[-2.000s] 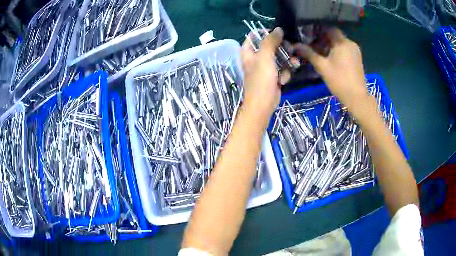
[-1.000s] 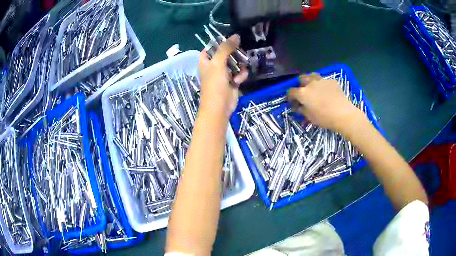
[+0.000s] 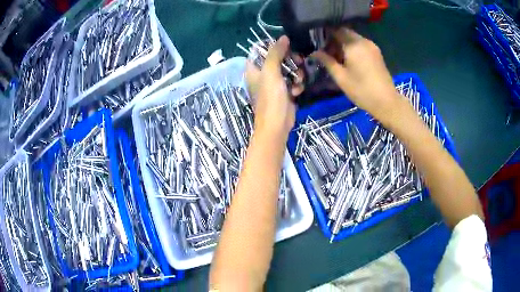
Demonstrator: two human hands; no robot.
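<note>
My left hand (image 3: 271, 74) holds several slim silver metal rod parts (image 3: 259, 48), their thin ends pointing up and left, above the top right corner of the white bin (image 3: 149, 188). My right hand (image 3: 356, 65) is at the dark base under the grey block head of the small machine (image 3: 330, 12). Its fingertips are partly hidden and blurred, so I cannot tell whether it holds a part. The blue bin (image 3: 326, 225) with loose metal parts lies below my right hand and forearm.
More full bins stand at the left: a blue one (image 3: 130, 251) and stacked white ones (image 3: 157, 51). A far blue bin (image 3: 491, 43) is at the right. A red part (image 3: 377, 10) sits beside the machine head. A red stool (image 3: 504, 199) stands below the table edge.
My right hand has moved from the blue bin up to the machine. My left hand still holds its bunch beside the machine. The whole view has shifted slightly.
</note>
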